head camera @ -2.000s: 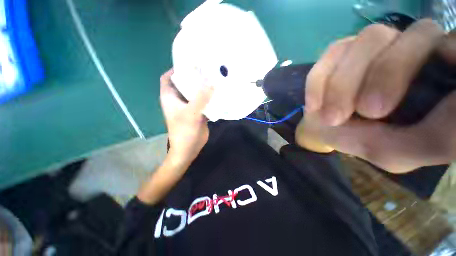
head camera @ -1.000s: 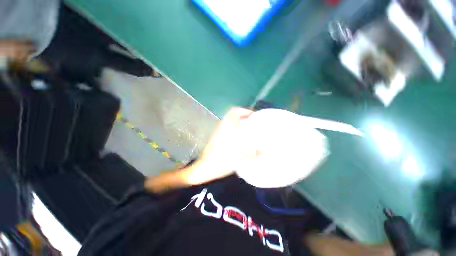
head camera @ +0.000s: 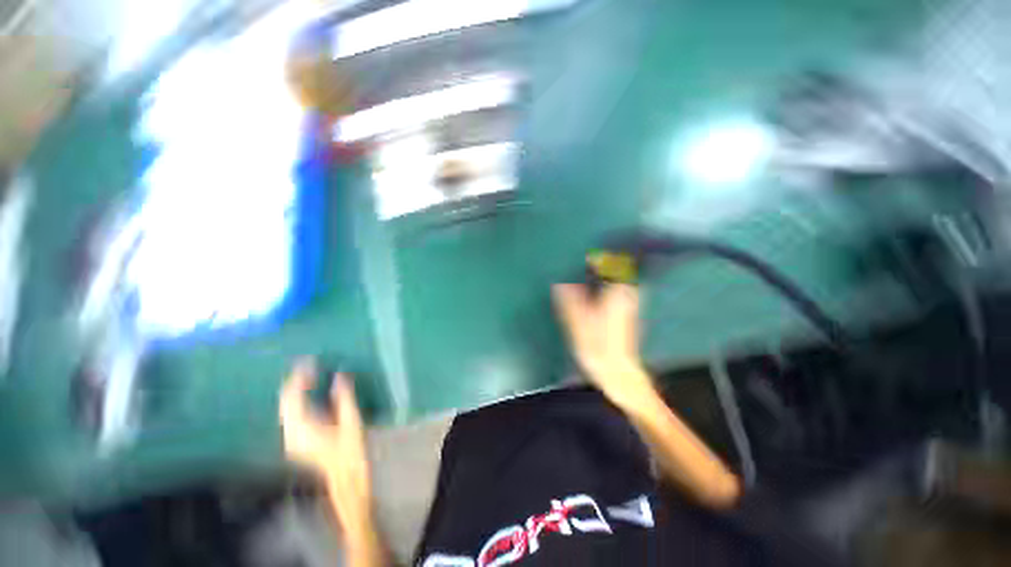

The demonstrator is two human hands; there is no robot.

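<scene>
The frame is blurred. My right hand point(head camera: 608, 332) is closed on the black electric screwdriver point(head camera: 612, 266), whose yellow label shows just beyond my fingers. My left hand point(head camera: 325, 430) is over the near edge of the bench, thumb and fingers apart. A small dark shape shows between and behind its fingertips; whether my left hand holds it cannot be told. The white housing is not visible in either hand.
The green bench point(head camera: 466, 299) bears a blue tray point(head camera: 308, 238) of white parts at left and the grey-white screw feeder point(head camera: 504, 166) at back centre. A black cable point(head camera: 765, 271) arcs right from the screwdriver. Blurred dark items lie at right.
The view has swung, showing more of the bench. The white housing has left my left hand. My right hand, with the screwdriver, has come from the lower right onto the bench's near part.
</scene>
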